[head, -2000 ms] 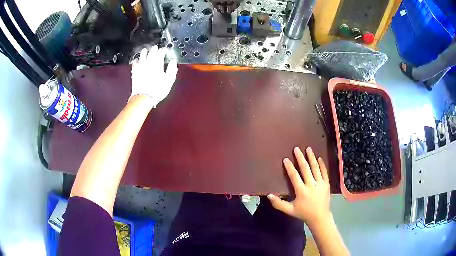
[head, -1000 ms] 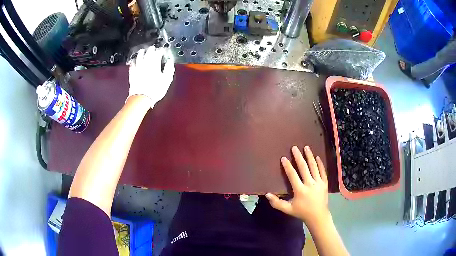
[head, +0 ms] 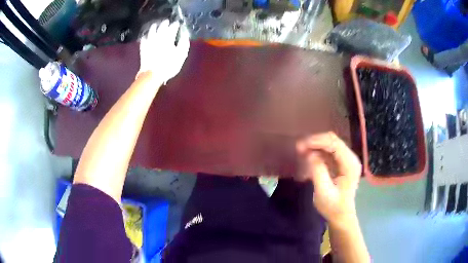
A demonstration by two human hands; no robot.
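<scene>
My left hand [head: 163, 51], in a white glove, rests at the back left edge of the dark reddish-brown board [head: 205, 113], beside the press bed. Its fingers point away from me; whether anything is under them is hidden. My bare right hand [head: 333, 169] is over the front right part of the board, blurred, with its fingers curled; I cannot tell if it holds anything. A reddish-brown tub [head: 363, 128] of shiny black parts [head: 392, 120] stands to the right of my right hand.
A spray can [head: 66, 87] stands at the board's left end. The holed metal press bed [head: 215, 25] is behind the board. A clear bag [head: 367, 38] lies behind the tub. Blue crates [head: 156, 226] show below left and at upper right. A person's foot shows at far right.
My right hand has lifted from the board's front edge, and its spread fingers have curled. The view has shifted, so the press shows less. My left hand stays at the back edge.
</scene>
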